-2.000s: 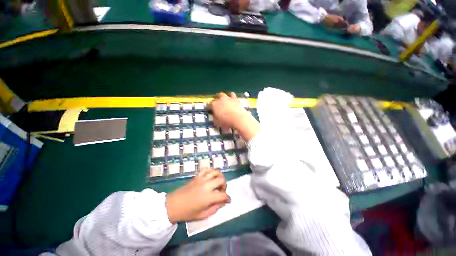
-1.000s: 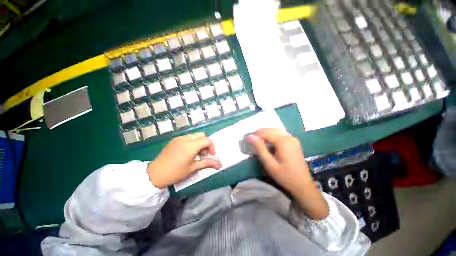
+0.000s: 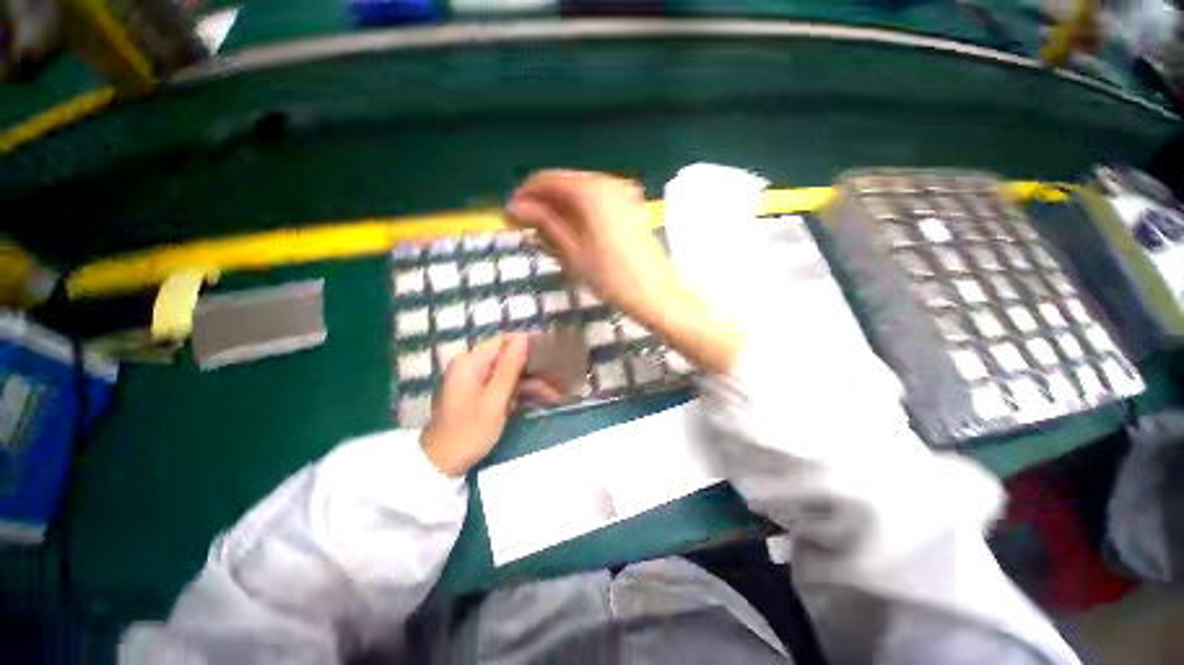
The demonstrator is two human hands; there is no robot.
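A clear tray (image 3: 484,309) with rows of pale battery cells lies flat in front of me. My left hand (image 3: 483,396) is over its front edge and holds a grey-brown rectangular pad (image 3: 560,357) by its left side. My right hand (image 3: 591,234) is raised over the tray's back right part, blurred; whether its fingers hold anything cannot be told. A white pad sheet (image 3: 591,483) lies in front of the tray, with one small greyish mark on it.
A tall stack of filled trays (image 3: 993,312) stands at right. White liner sheets (image 3: 779,266) lie between tray and stack, partly under my right sleeve. At left are a grey sheet (image 3: 260,322), a curled yellow tape piece (image 3: 178,305) and a blue box (image 3: 46,422).
The view has tilted up. My right hand has moved from the pad sheet to above the tray's back. My left hand has moved from the sheet to the tray's front and now holds a grey-brown pad.
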